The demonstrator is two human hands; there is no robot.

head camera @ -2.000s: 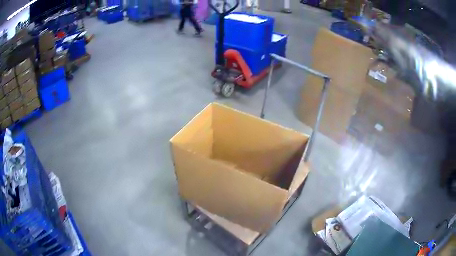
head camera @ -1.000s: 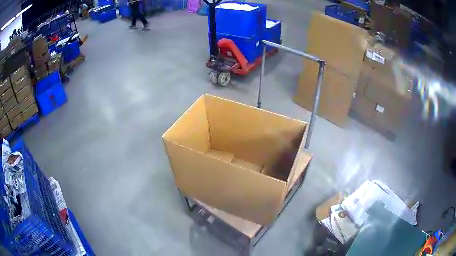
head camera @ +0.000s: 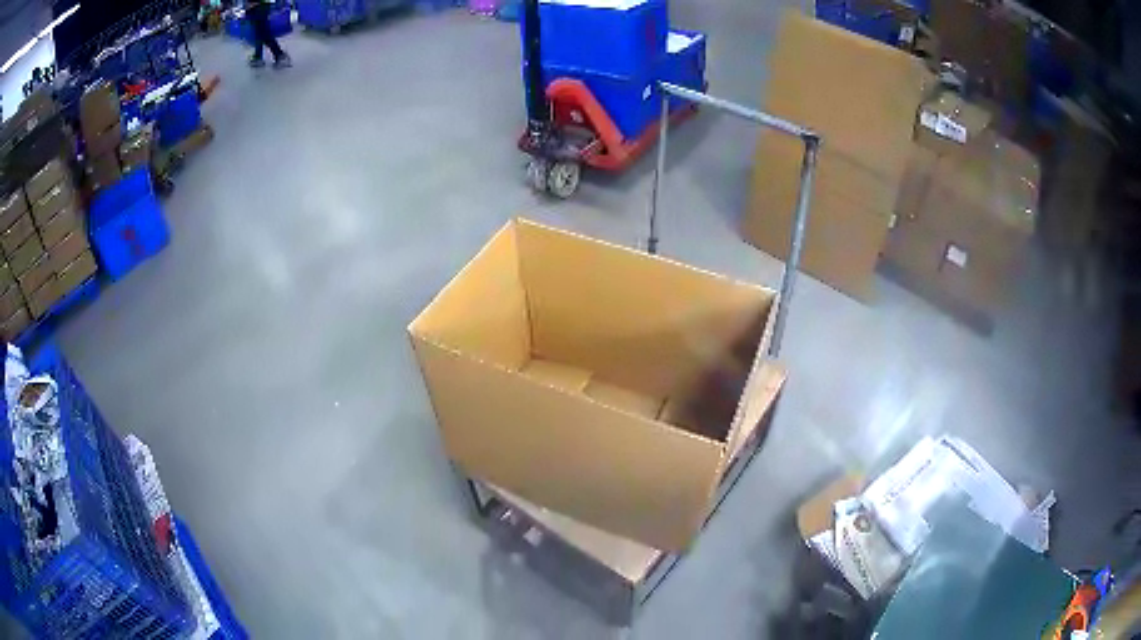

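No hand of mine is in the picture. A large brown open carton (head camera: 563, 438) stands in front of me on a platform trolley (head camera: 644, 575). I see its inner walls and flaps or seams at its bottom; its right inner corner is dark. The trolley's grey tube handle (head camera: 801, 225) rises behind the carton's right side. A corner of the green-topped bench (head camera: 976, 581) shows at the lower right, with the orange and blue tape dispenser (head camera: 1084, 603) at its edge.
Waste newspaper (head camera: 932, 500) fills a box beside the bench. Blue plastic crates (head camera: 601, 56) sit on a red pallet truck (head camera: 601, 131). Flattened cartons (head camera: 832, 156) stand at the back right. A blue crate (head camera: 88, 525) is at the left edge. A person's legs (head camera: 265, 35) show far off.
The view has shifted slightly, so the carton and trolley sit higher in the picture. The distant person's legs have moved left. The shiny blur at the upper right has gone.
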